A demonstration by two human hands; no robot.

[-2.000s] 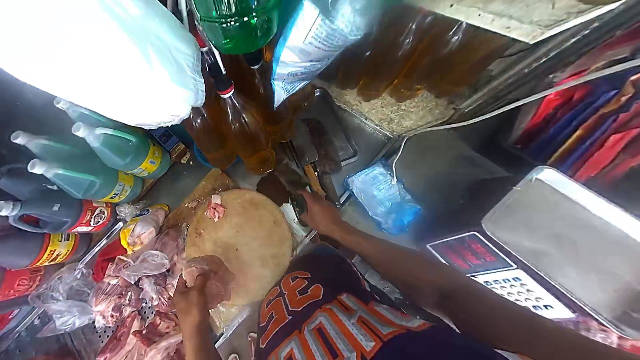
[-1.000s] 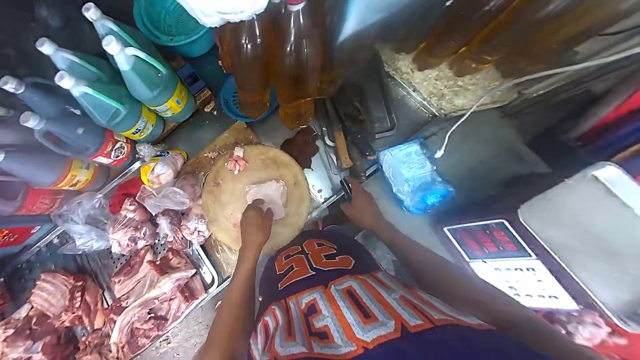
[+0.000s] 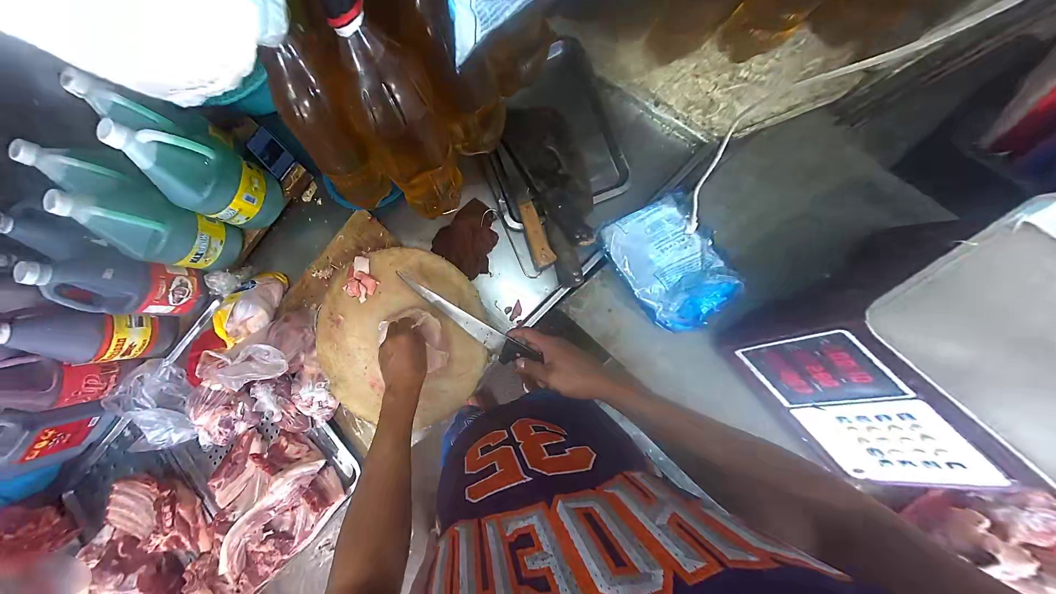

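Note:
My left hand [image 3: 403, 356] presses on a pale piece of raw meat [image 3: 433, 338] lying on a round wooden chopping block [image 3: 355, 379]. In my right hand [image 3: 561, 361], at the block's right edge, is a kitchen knife [image 3: 454, 312] with a black handle; its long blade reaches over the block towards the upper left, above the meat. Small pink scraps of meat [image 3: 360, 280] lie near the block's upper left edge. Whether the left fingers grip the meat or only rest on it is partly hidden.
Trays of raw meat [image 3: 272, 511] stand at the lower left, below jugs of sauce [image 3: 124, 289]. Behind the block are bottles of amber liquid [image 3: 396, 107], dark meat [image 3: 467, 239] and a wooden-handled tool [image 3: 536, 235]. Rightward lie a blue plastic packet [image 3: 672, 260] and a digital scale [image 3: 866, 404].
The meat piece, held by my left hand at the block's lower edge two seconds ago, now lies on the block. The knife in my right hand now extends over the block.

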